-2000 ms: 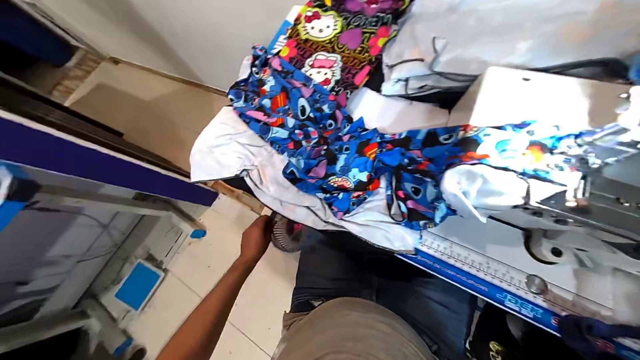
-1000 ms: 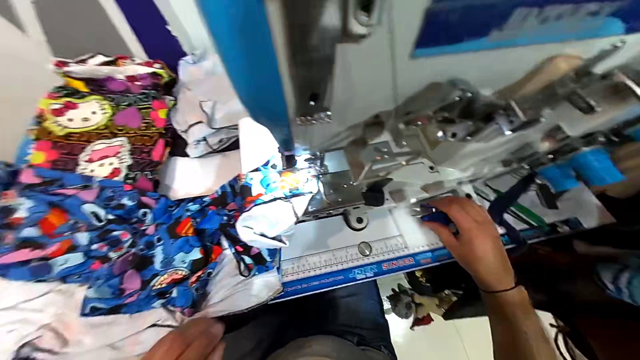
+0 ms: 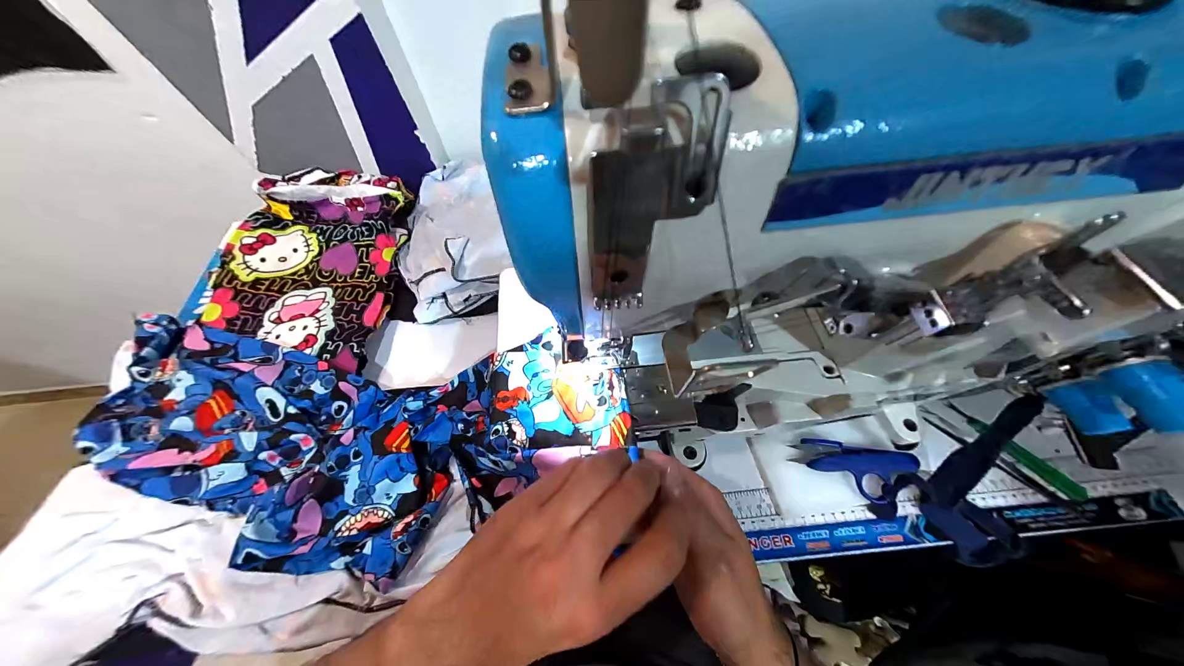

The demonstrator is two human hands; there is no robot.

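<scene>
My left hand (image 3: 564, 555) and my right hand (image 3: 717, 546) meet at the front of the sewing machine's needle area, fingertips pinched together on the near edge of a blue cartoon-print fabric (image 3: 347, 444). A small bit of blue shows between the fingers. The fabric runs from the left, over white cloth (image 3: 83, 546), and ends under the lit presser foot (image 3: 597, 350). Above it stands the blue and white industrial sewing machine (image 3: 647, 203). Its needle tips are hard to make out in the glare.
A folded black cartoon-print garment (image 3: 305, 268) and a grey-white cloth (image 3: 458, 245) lie behind at left. Right of my hands are blue thread snips (image 3: 860, 462), a dark blue strap (image 3: 967, 499), a green tool (image 3: 1036, 467) and a printed ruler strip (image 3: 832, 536) along the table edge.
My right hand has come left from over the blue snips, which now lie on the table. My left hand has moved from the cloth at lower left to the needle area.
</scene>
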